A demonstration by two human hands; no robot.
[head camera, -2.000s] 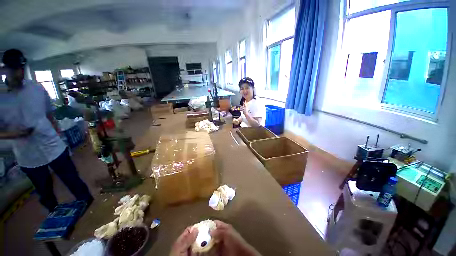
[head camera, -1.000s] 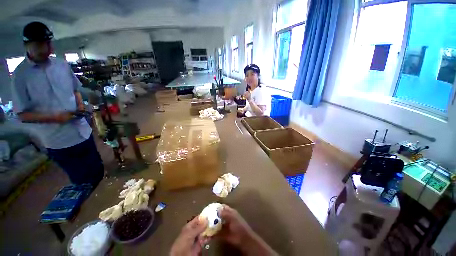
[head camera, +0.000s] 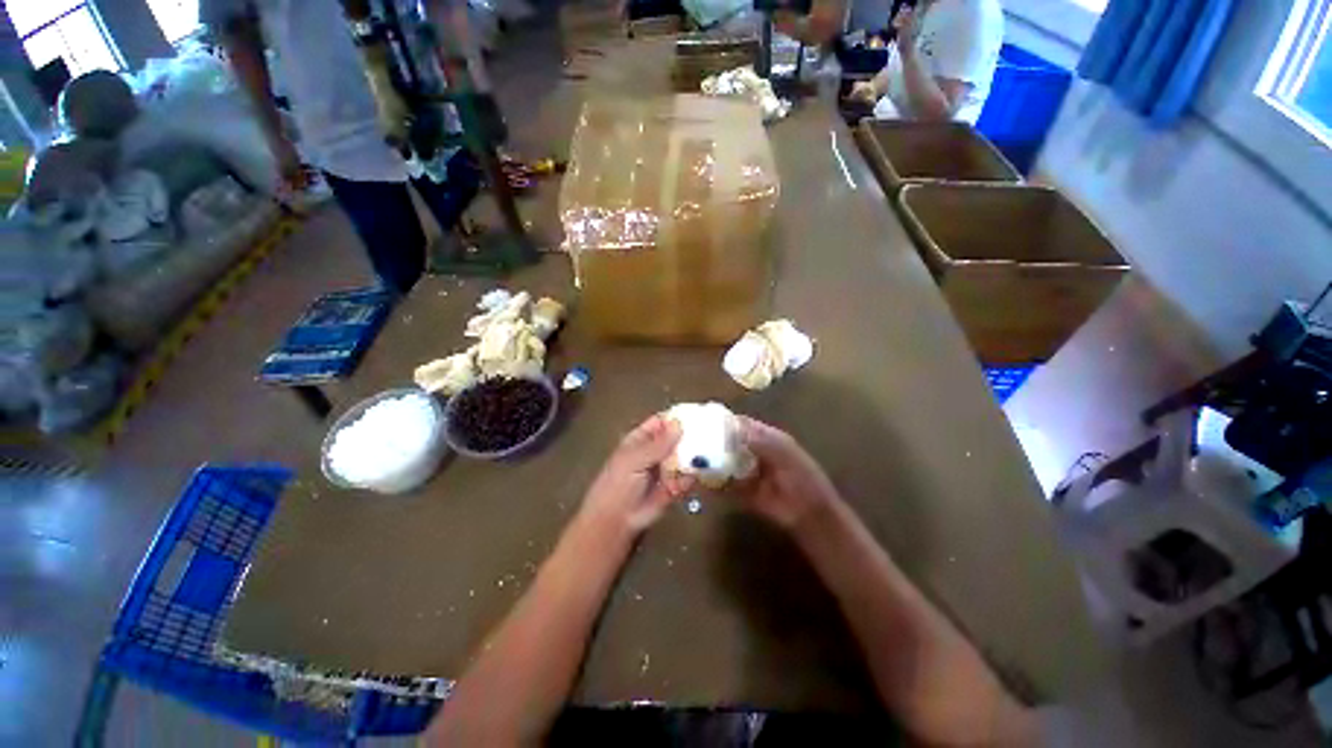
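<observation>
A palm-sized cream-white plush toy skin [head camera: 706,437] with one dark dot on its lower front is held above the brown table. My left hand [head camera: 637,471] grips its left side and my right hand [head camera: 779,471] grips its right side. Fingers behind the skin are hidden. A tiny white speck lies on the table just below it. The clear bowl of dark eyes [head camera: 501,417] and the clear bowl of white washers [head camera: 383,443] stand side by side to the left. A pile of cream toy skins [head camera: 497,345] lies behind the bowls.
A taped carton [head camera: 669,249] stands beyond my hands. Crumpled cream skins [head camera: 768,354] lie at its right front. A small blue-white object [head camera: 576,379] is beside the dark bowl. Open cartons [head camera: 1008,249] stand right, a blue crate [head camera: 197,585] left. Two people are partly visible beyond.
The view has tilted down, showing both forearms and the table's near edge. Both hands still hold the skin, its dark dot now facing me. The standing person at left shows only in part.
</observation>
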